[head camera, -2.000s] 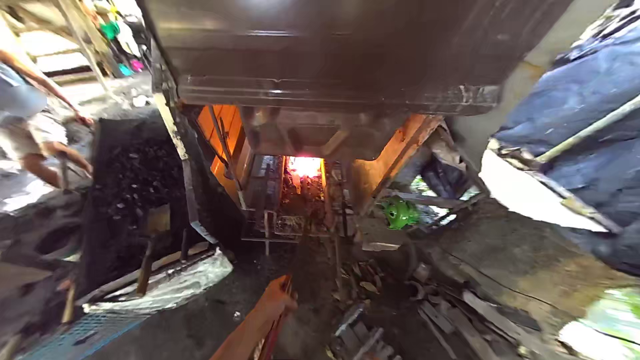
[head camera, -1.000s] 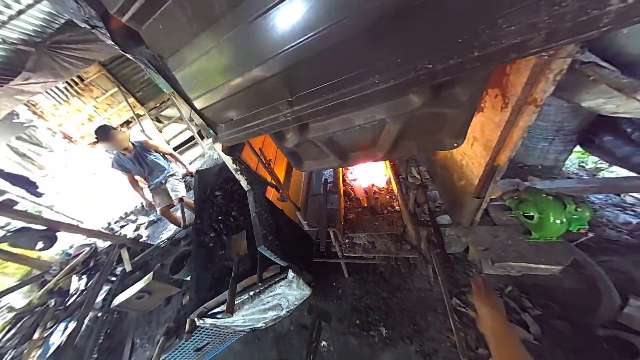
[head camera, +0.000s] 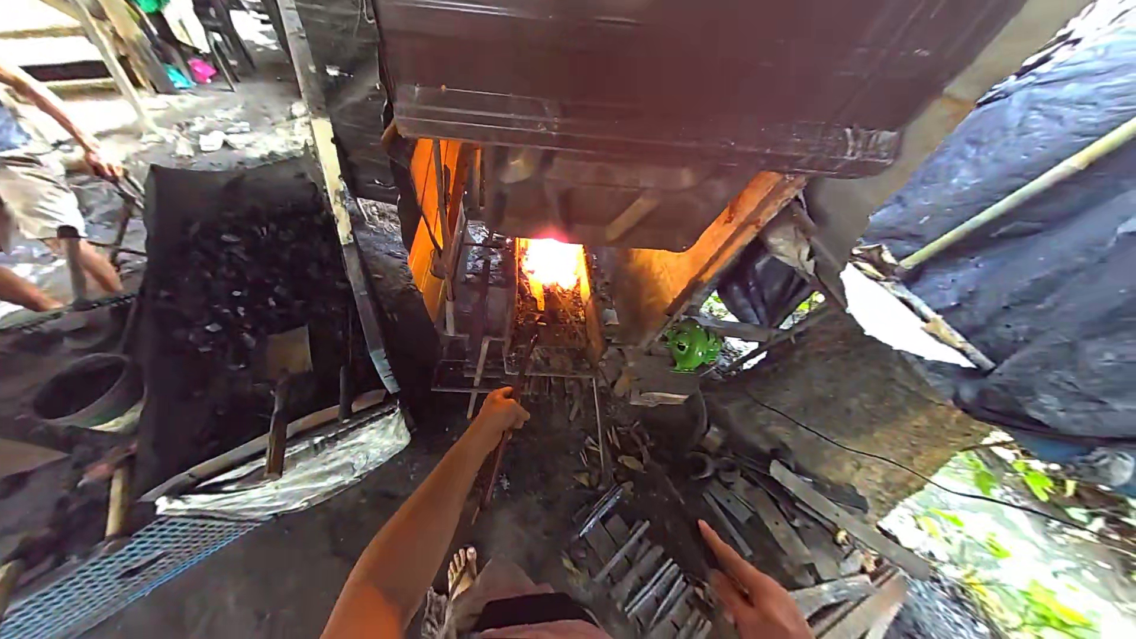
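Observation:
My left hand (head camera: 501, 413) is closed around a long thin metal rod (head camera: 493, 475) in front of the forge. The rod slants from near my bare foot up toward the glowing fire (head camera: 550, 263) in the trough. At the lower right is my right hand (head camera: 754, 599), with a dark, narrow thing along its fingers; whether it grips this is unclear. A dark sheet-metal hood (head camera: 657, 98) hangs over the fire. Flat metal bars (head camera: 643, 568) lie in a pile on the ground between my hands.
A bin of charcoal (head camera: 235, 266) with a small shovel (head camera: 288, 355) stands left, near a round bucket (head camera: 89, 390). Another person (head camera: 44, 195) is at the far left. A green blower (head camera: 694, 344) sits right of the forge, and a cable (head camera: 852, 451) crosses the ground. Scrap boards lie lower right.
My left hand, out of sight one second ago, is in view on the rod. The view has swung back from a strong tilt.

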